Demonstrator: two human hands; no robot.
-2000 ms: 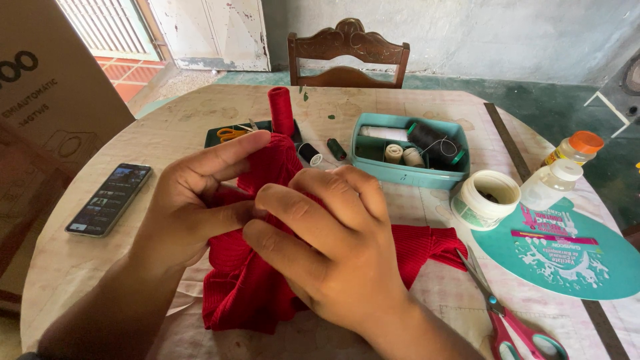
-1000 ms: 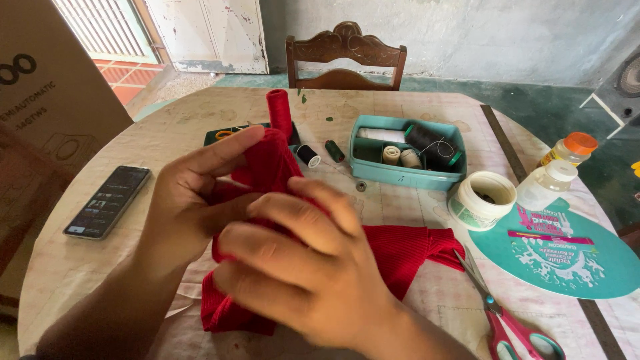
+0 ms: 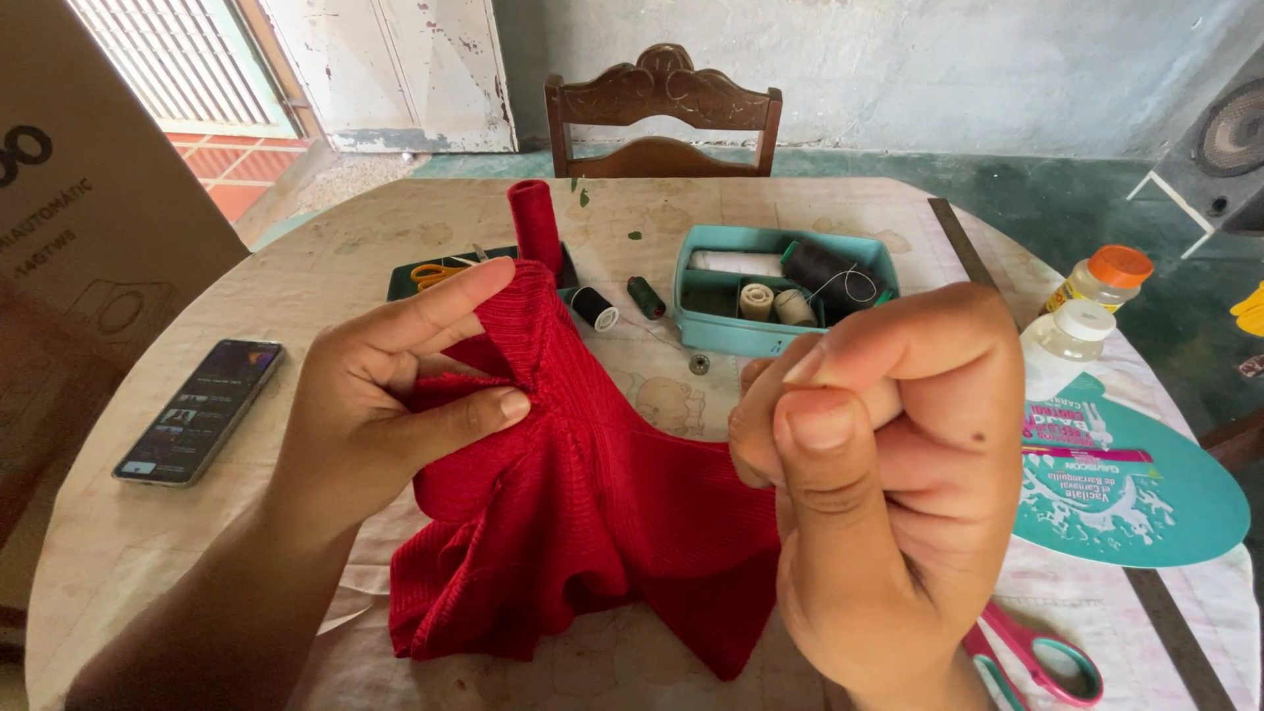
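My left hand [image 3: 385,395] holds a red ribbed knit fabric [image 3: 592,494] up by its gathered, seamed edge, pinched between thumb and fingers. The rest of the fabric drapes onto the table. My right hand [image 3: 879,454] is raised to the right of the fabric, thumb and index fingertip pressed together. A thin thread seems to run from the seam toward it; any needle in the fingers is too small to make out. Behind the fabric stands a red thread spool [image 3: 534,227], with a black thread spool [image 3: 594,309] and a dark green spool [image 3: 646,296] lying nearby.
A teal tray [image 3: 750,341] holds several spools. Pink-handled scissors [image 3: 1047,657] lie by my right wrist, near a teal fan [image 3: 1185,494], a white-capped bottle [image 3: 1071,341] and an orange-capped jar [image 3: 1111,281]. A phone [image 3: 202,410] lies at left. A metal bobbin [image 3: 699,364] rests mid-table.
My right hand has moved away from the red fabric, to the right, and now covers the place where the white tub showed. My left hand keeps hold of the gathered edge.
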